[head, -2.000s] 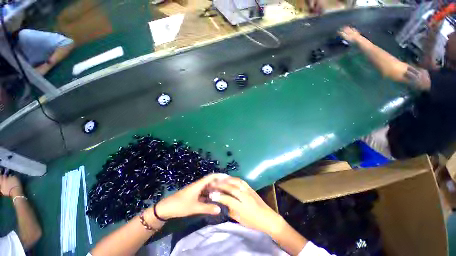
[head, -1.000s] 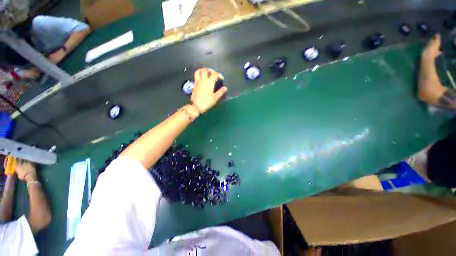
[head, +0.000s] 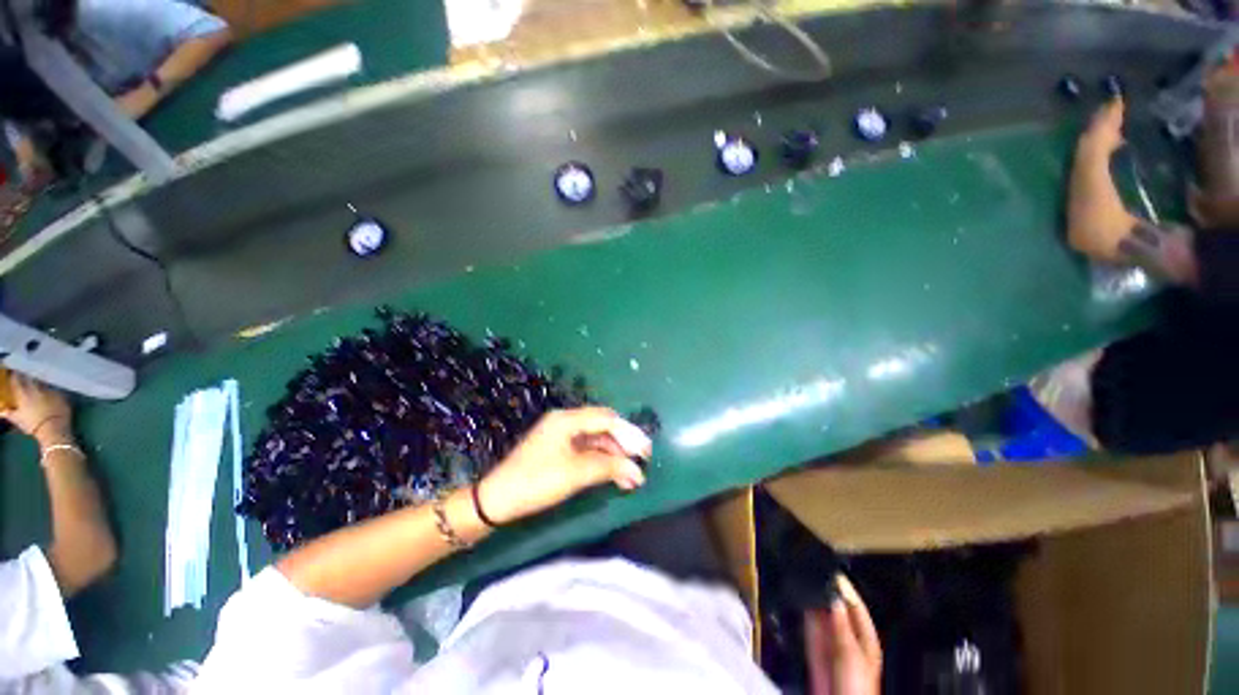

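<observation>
My left hand (head: 584, 455) is at the right edge of a heap of glossy black clips (head: 381, 421), thumb and fingertips pinched at a tiny dark piece, apparently a clip. My right hand (head: 845, 641) reaches into the cardboard carton (head: 1121, 597), among black housings (head: 951, 604). Its fingers are partly visible; whether they grip a housing is unclear. On the dark belt stand round units with white faces (head: 573, 182), and blocky dark units between them (head: 641, 188).
Pale strips (head: 200, 496) lie left of the heap. A grey bracket (head: 61, 364) juts in at the left edge. A neighbour's arm (head: 75, 496) is at left; another person's arm (head: 1103, 204) reaches to the belt at right. A blue item (head: 1039, 428) lies beyond the carton.
My left hand has come back from the belt to the heap; a dark unit now stands on the belt where it was. My right hand shows more inside the carton.
</observation>
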